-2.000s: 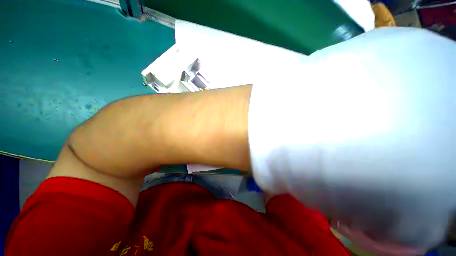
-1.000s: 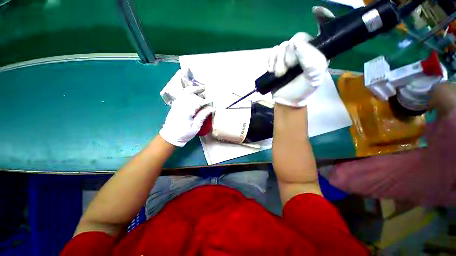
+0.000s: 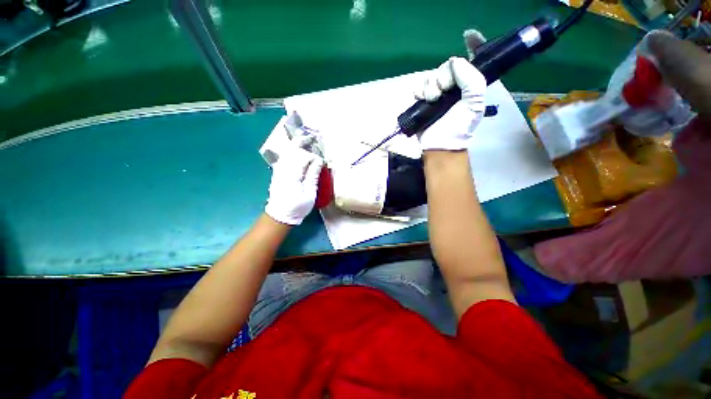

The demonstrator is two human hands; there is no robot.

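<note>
The appliance body (image 3: pixel 362 185), white with a black housing (image 3: pixel 406 184) at its right end and a red part (image 3: pixel 324 188) at its left, lies on the white work sheet (image 3: pixel 507 160). My left hand (image 3: pixel 293 183), in a white glove, holds it at the red part, beside the angular white head (image 3: pixel 274 142). My right hand (image 3: pixel 458 105), gloved, grips the electric screwdriver (image 3: pixel 505 54). Its thin bit points down-left, with the tip over the white body; whether it touches cannot be told.
A small black part (image 3: pixel 490 111) lies on the sheet. At right, another person's hand (image 3: pixel 684 62) holds a blurred white and red appliance (image 3: pixel 581 125) above an orange-brown pad (image 3: pixel 585 187). A metal post (image 3: pixel 212 58) stands behind the teal bench (image 3: pixel 140 203), before the green conveyor (image 3: pixel 327 39).
The view has shifted slightly. My hands keep their holds on the body and screwdriver. The small black part is now visible. The neighbour's appliance has moved left and tilted.
</note>
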